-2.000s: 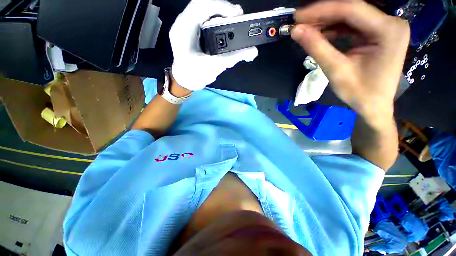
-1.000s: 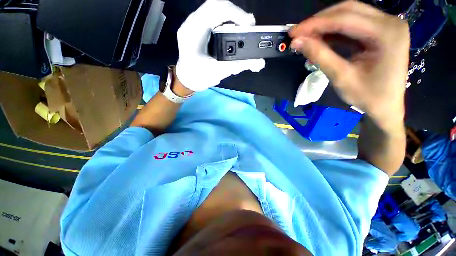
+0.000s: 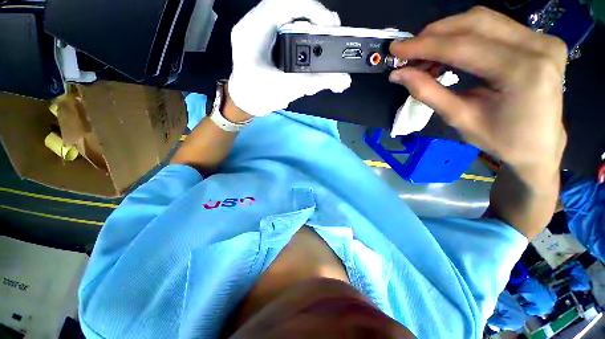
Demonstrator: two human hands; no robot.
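A flat black set-top box unit (image 3: 332, 53) is held with its port edge facing the camera. The edge shows a round power jack, an HDMI slot and a red-orange ringed socket (image 3: 375, 59). My left hand (image 3: 282, 66), in a white glove, grips the unit's left end. My bare right hand (image 3: 477, 86) pinches thumb and finger around the metal threaded connector (image 3: 396, 61) at the unit's right end. The fingertips partly hide the connector, and I cannot tell whether a nut or washer is between them.
A crumpled white glove (image 3: 414, 116) lies on the black bench below my right hand. Stacked black units (image 3: 109, 36) stand at upper left, above an open cardboard box (image 3: 133, 136). A blue plastic piece (image 3: 434, 159) is near the bench edge. Shiny pieces lie at upper right.
The unit has shifted right and levelled since the oldest frame. My right hand has moved slightly right and down, with its fingertips still at the connector, which shows more than a second ago.
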